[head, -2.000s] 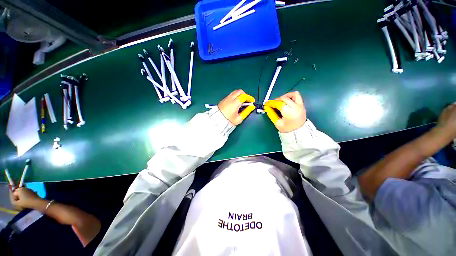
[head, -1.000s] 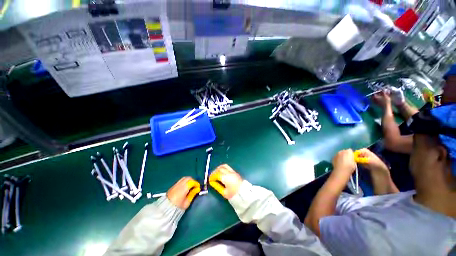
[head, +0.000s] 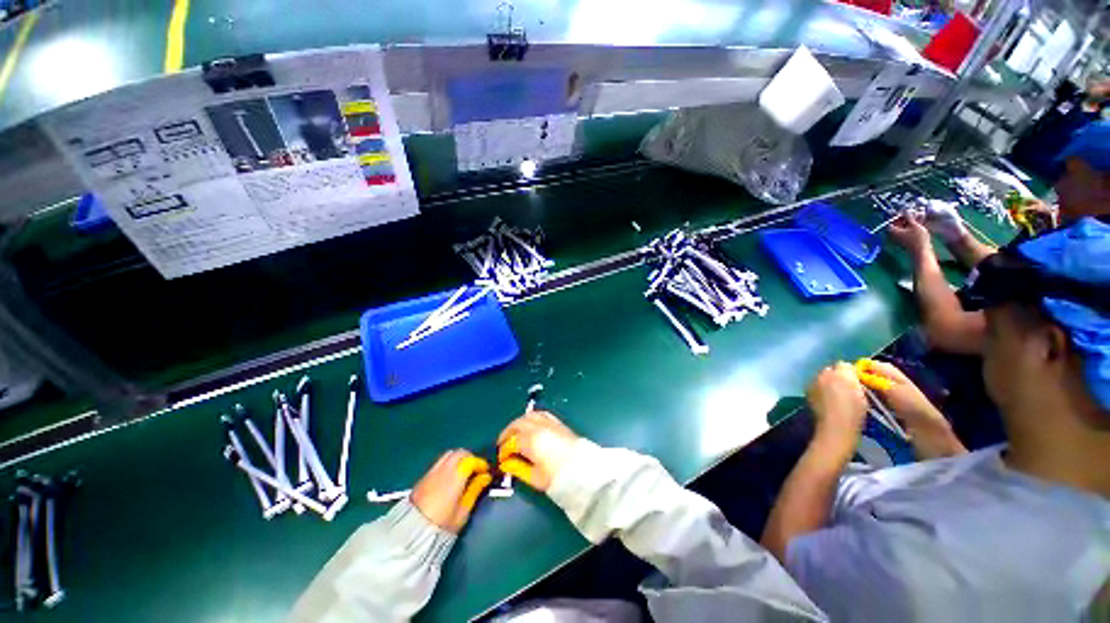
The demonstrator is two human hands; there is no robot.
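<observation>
My left hand [head: 449, 489] and my right hand [head: 533, 449], both with yellow-orange finger cots, are close together over the green bench. Their fingertips hold a small end of a white sleeved cable [head: 502, 490] between them. The cable's other end shows above my right hand; its middle is hidden behind that hand. A white piece [head: 390, 495] sticks out on the bench left of my left hand. Small dark specks lie beyond my right hand. The exact grip of each finger is too small to tell.
A blue tray [head: 381, 376] holding white strips lies beyond my hands. Harness piles lie at left [head: 287, 453], far left [head: 45, 535], behind the tray [head: 503, 264] and right [head: 702, 278]. An instruction sheet [head: 247, 217] hangs above. Co-workers sit at right, one in a grey shirt [head: 925, 523].
The view has tilted up from the bench, bringing in the sheets and co-workers. My right hand has shifted over the cable and covers more of it. Both hands stay close together.
</observation>
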